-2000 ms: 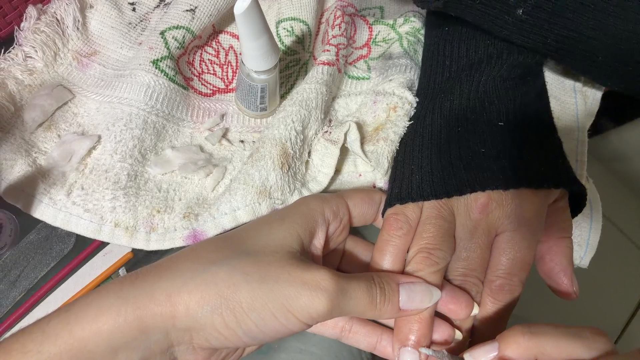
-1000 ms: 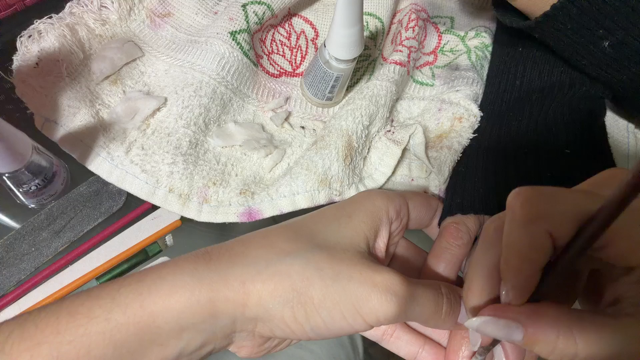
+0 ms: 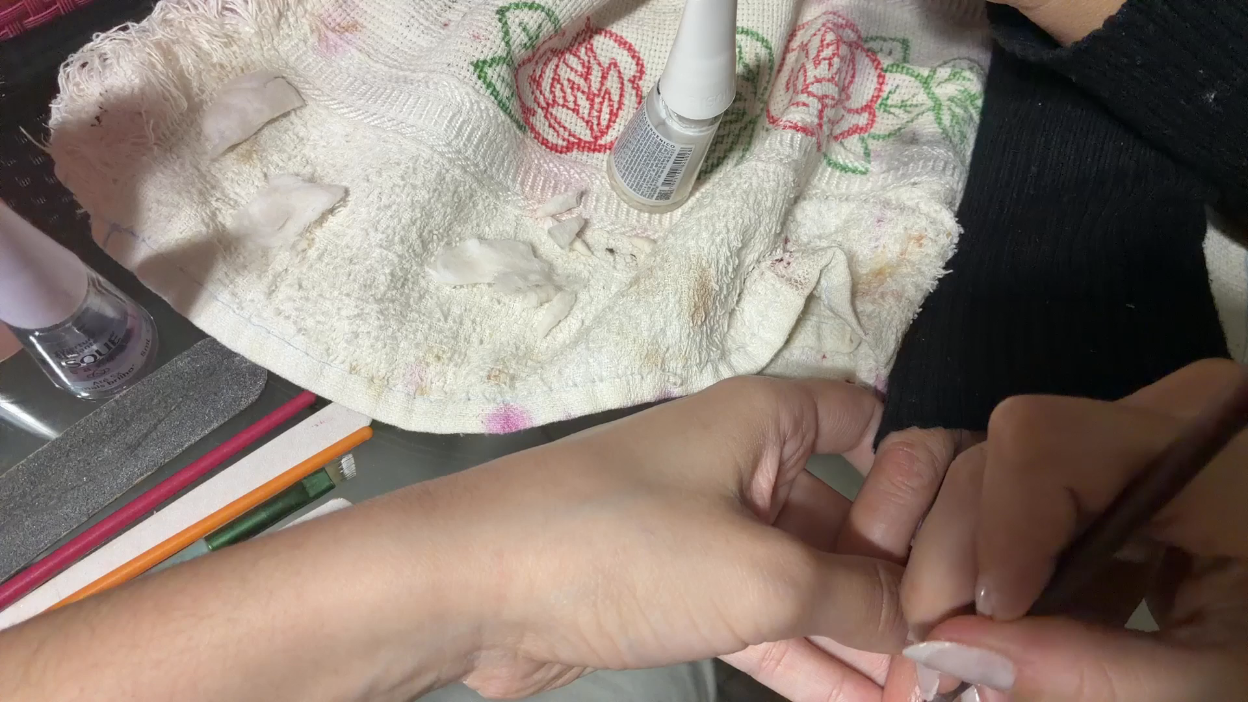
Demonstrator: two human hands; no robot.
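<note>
At the lower middle, my left hand (image 3: 682, 546) holds a finger of another person's hand (image 3: 902, 487), which comes out of a black knitted sleeve (image 3: 1082, 263). My right hand (image 3: 1063, 546), at the lower right, grips a thin dark stick-like tool (image 3: 1150, 487). The tool's tip is down by the held finger at the bottom edge, mostly hidden by my fingers. Beyond the hands, a nail polish bottle (image 3: 673, 117) with a white cap stands upright on a stained white towel (image 3: 370, 331) embroidered with red roses.
Several cotton pieces (image 3: 497, 268) lie on the towel. At left are a second polish bottle (image 3: 83, 322), a grey nail file (image 3: 127, 448), a red stick (image 3: 166, 497), an orange stick (image 3: 224, 512) and a green-handled brush (image 3: 268, 512), all close to my left forearm.
Since two seconds ago my right hand has come further into view over the other person's fingers, and the dark tool now shows in it. My left hand keeps its hold. The view has shifted left.
</note>
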